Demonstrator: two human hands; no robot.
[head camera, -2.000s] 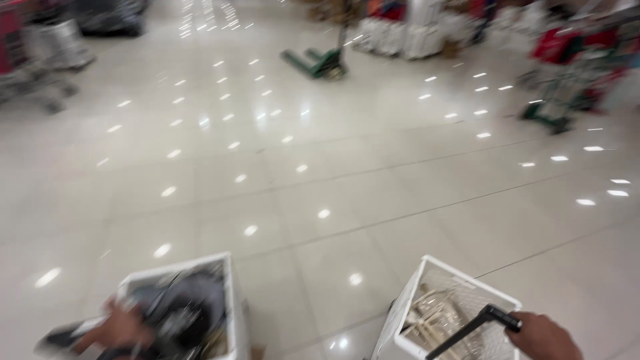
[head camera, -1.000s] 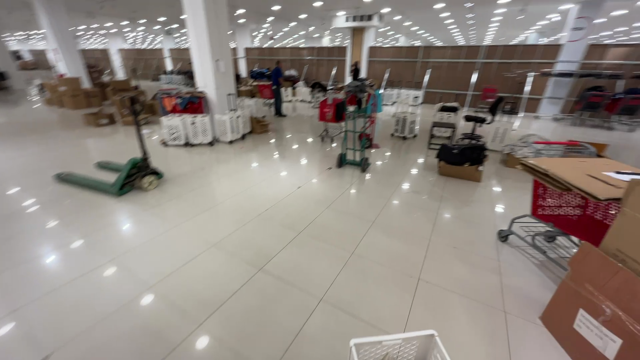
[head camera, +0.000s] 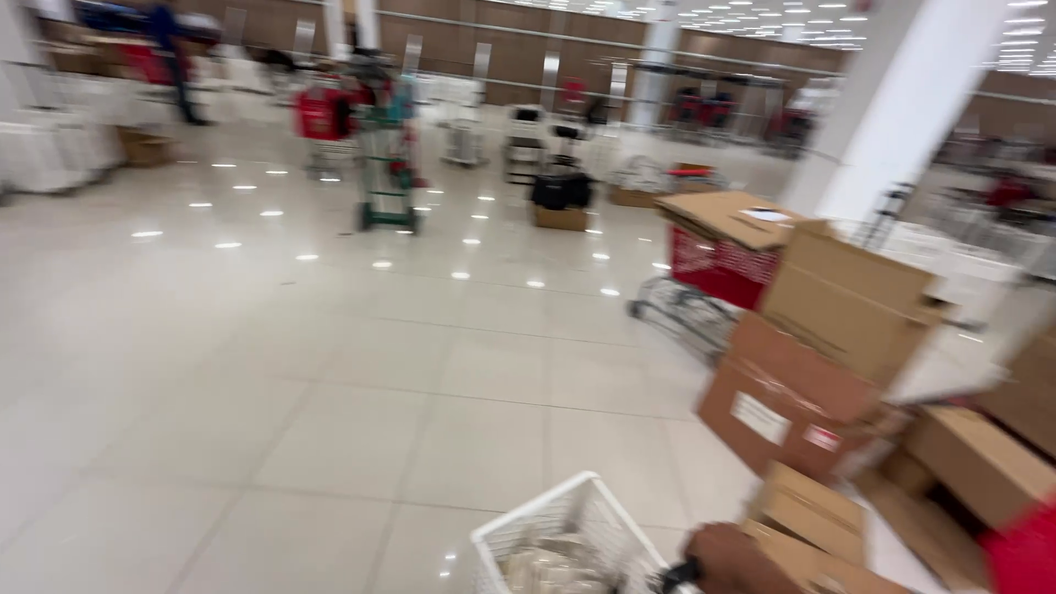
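At the bottom right, my right hand (head camera: 734, 561) is closed around a black handle (head camera: 681, 575). Beside it, to the left, stands a white mesh-sided plastic basket (head camera: 569, 503), tilted in the picture and cut off by the lower edge. Pale items in clear wrapping (head camera: 549, 565) lie inside it; blur hides what they are. My left hand is out of view.
Cardboard boxes (head camera: 792, 396) crowd the right side, near a red shopping cart (head camera: 718, 268) topped with flat cardboard. Further off are a green hand truck (head camera: 388, 181), a black bag (head camera: 561, 191) on a box, a white pillar (head camera: 891, 124) and a person (head camera: 169, 62) at upper left.
The view has swung up and to the right. Two seconds ago both hands showed, each at a white basket; now only my right hand does. The right basket is still beside it.
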